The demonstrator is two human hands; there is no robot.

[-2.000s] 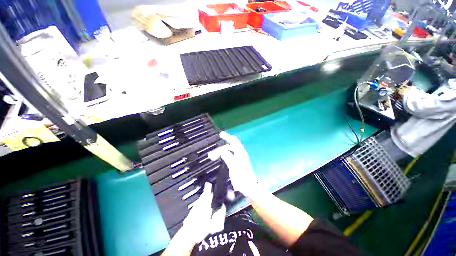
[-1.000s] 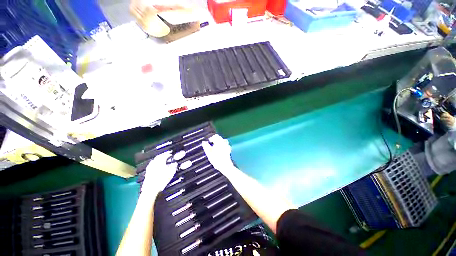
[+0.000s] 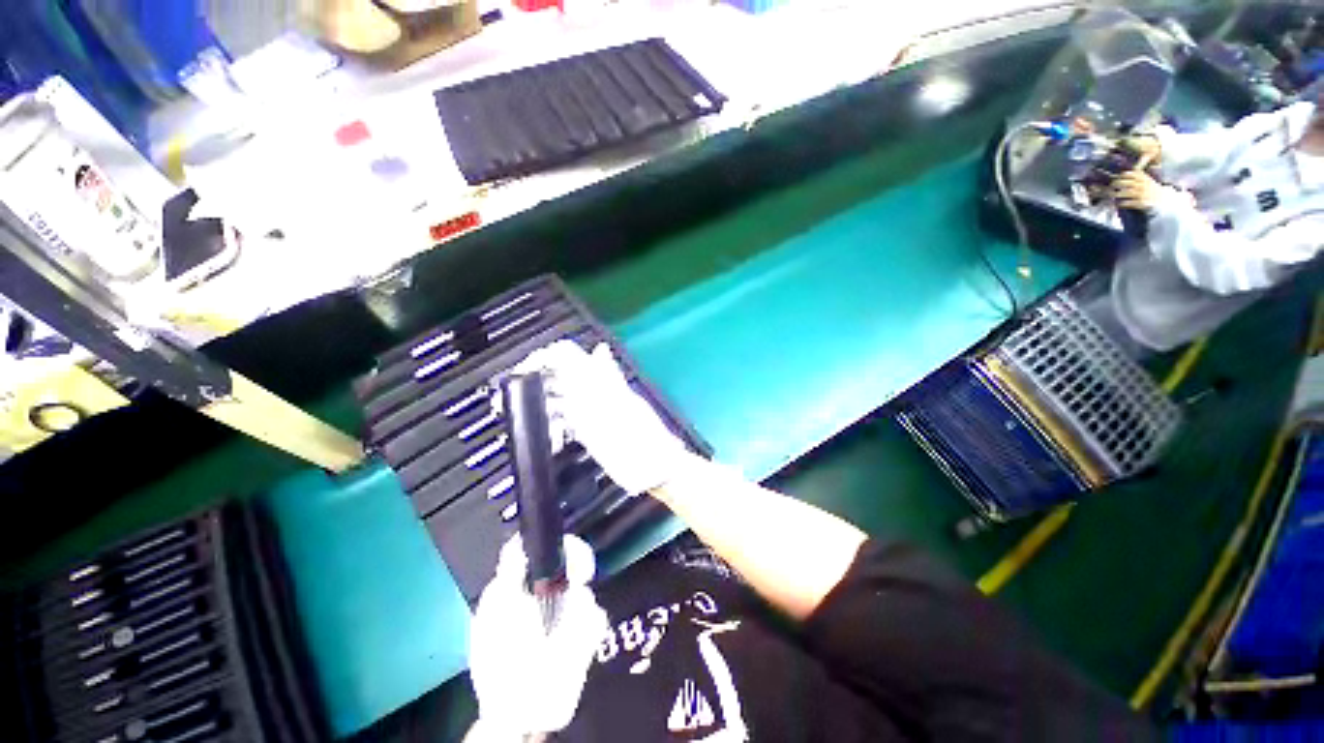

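Observation:
A folded black tripod (image 3: 536,472), a short thick bar, is held up above the slotted tray. My left hand (image 3: 534,639), in a white glove, is closed around its lower end. My right hand (image 3: 603,414), also gloved in white, is at its upper end, with the fingers against the bar's side; the grip there is partly hidden. The black slotted tray (image 3: 407,392) lies beneath on the green belt, with silvery-striped bars in its slots. The bar and my hands hide part of the tray.
Stacked full trays (image 3: 124,624) stand at lower left. A slanted post (image 3: 283,421) is left of the tray. An empty black tray (image 3: 581,109) and a phone (image 3: 193,240) lie on the white bench. Crates (image 3: 1038,407) and a person in pale clothing (image 3: 1234,218) are at right.
One second ago both hands were down at the tray's far slots. Now they hold a folded black bar raised above it, nearer my body. The camera view has also shifted.

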